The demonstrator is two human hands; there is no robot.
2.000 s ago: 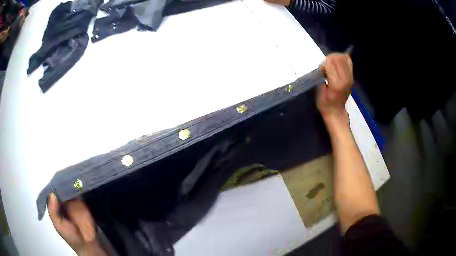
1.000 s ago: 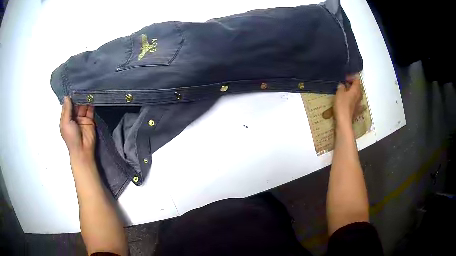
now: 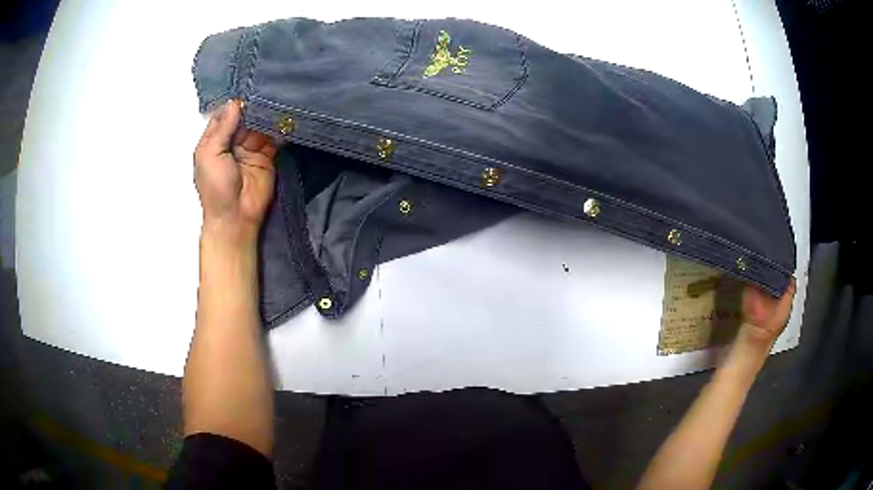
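A grey-blue denim jacket or shirt [image 3: 613,124] lies across the white table, its chest pocket [image 3: 469,72] with a yellow motif at the top. Its placket [image 3: 536,189] with several gold snaps runs slanting down to the right between my hands. My left hand [image 3: 235,172] holds the placket's left end near the collar. My right hand [image 3: 766,316] holds its lower right corner; the fingertips are partly hidden. Below the placket, a folded denim part with gold snaps [image 3: 325,304] lies on the table.
The white table [image 3: 479,316] has a curved-looking front edge close to my body. A tan paper ticket [image 3: 684,321] with writing lies on it at the right, partly under the denim and my right hand. Dark speckled floor [image 3: 105,392] shows beyond the edge.
The denim, seen from its dark inner side at first, now lies with its pocket side up. Since the last earlier frame, the placket has tilted, its right end lower in view with my right hand.
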